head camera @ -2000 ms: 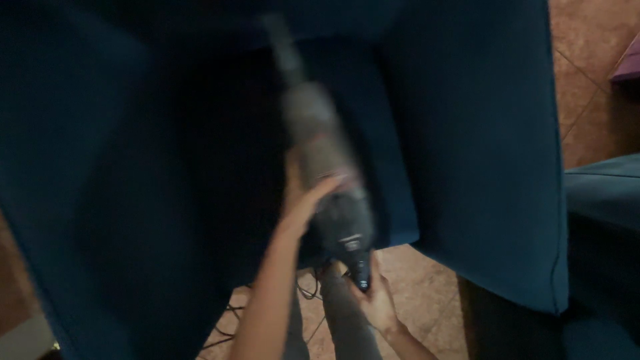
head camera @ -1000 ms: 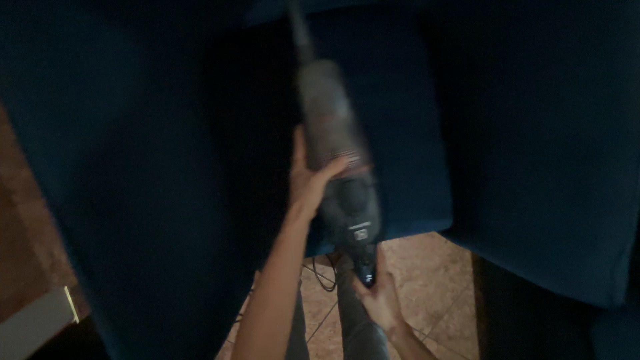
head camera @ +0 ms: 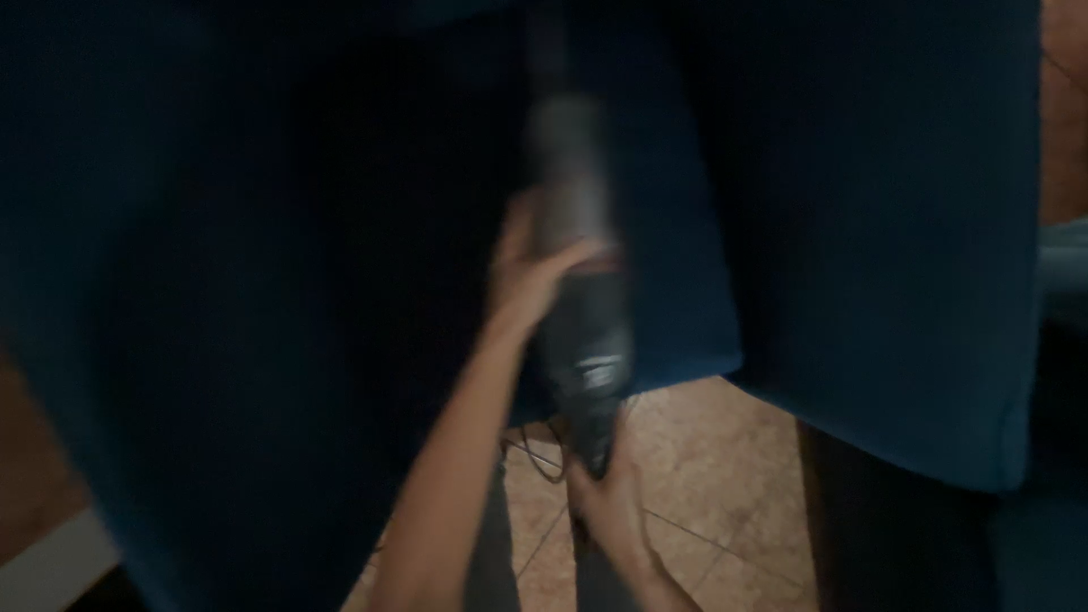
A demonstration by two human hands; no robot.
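Note:
A handheld vacuum cleaner [head camera: 591,331], with a dark rear body and a greyish transparent front part, lies over the seat cushion [head camera: 671,280] of a dark blue upholstered armchair. Its narrow nozzle points toward the chair's back and is blurred; whether its tip touches the fabric cannot be told. My left hand [head camera: 531,263] holds the middle of the vacuum cleaner from its left side, thumb across the top. My right hand [head camera: 612,493] grips its rear end, close to the front edge of the seat.
Padded armrests [head camera: 884,280] rise on both sides of the seat. A dark cable [head camera: 544,463] hangs or lies below the seat's front edge, by my legs. Tiled floor [head camera: 705,476] shows beneath. Another blue upholstered piece [head camera: 1062,263] stands at the far right.
Both hands keep hold of the vacuum cleaner. It has swung from a leftward slant to nearly straight ahead. The view has shifted somewhat.

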